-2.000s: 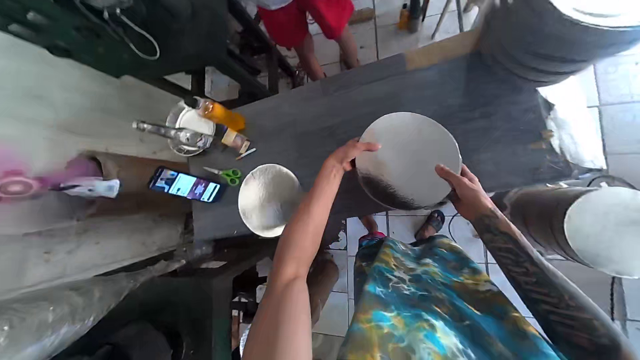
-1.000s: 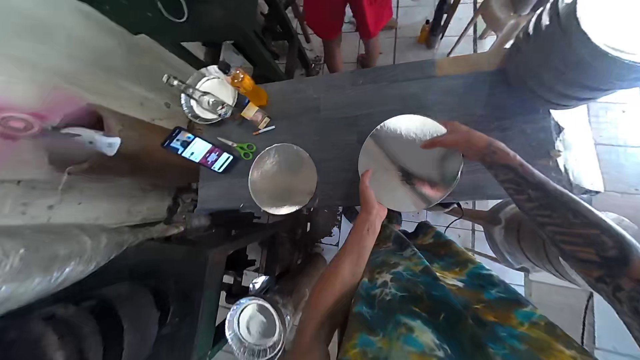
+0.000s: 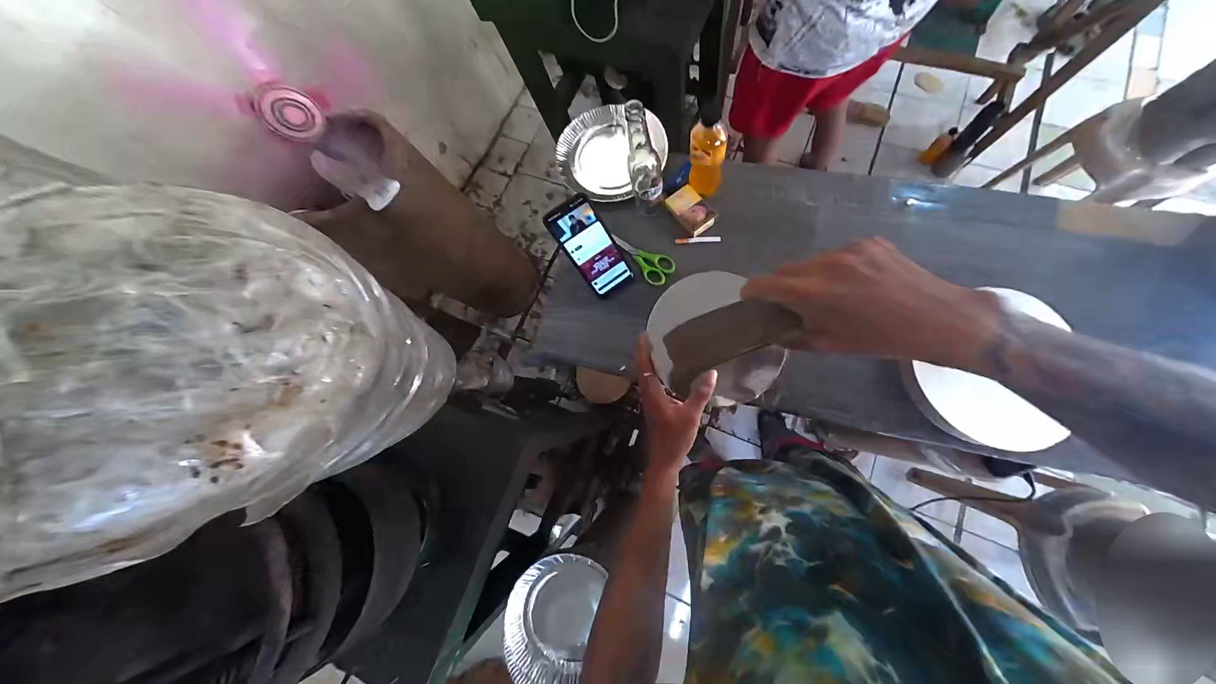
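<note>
My left hand point(image 3: 670, 413) rests against the lower left edge of a round, pale, silvery disc point(image 3: 698, 293) near the table's left end, thumb and forefinger spread. My right hand point(image 3: 869, 304) reaches over from the right and grips the right end of a blurred grey-brown flat piece point(image 3: 727, 340), which lies across the disc and covers part of it. Under my right forearm, a second round item with a white top point(image 3: 993, 394) sits at the table's near edge.
On the table point(image 3: 807, 214) are a phone point(image 3: 591, 247), green-handled scissors point(image 3: 654, 266), a cigarette point(image 3: 698, 240), a small box point(image 3: 691, 209), an orange bottle point(image 3: 708, 157), and a glass bottle point(image 3: 643, 157) by a foil tray point(image 3: 594, 166). A person in red shorts point(image 3: 807, 90) stands beyond.
Both my hands have moved left from the larger round item to the smaller disc. The grey-brown piece now shows in my right hand. The view has shifted strongly.
</note>
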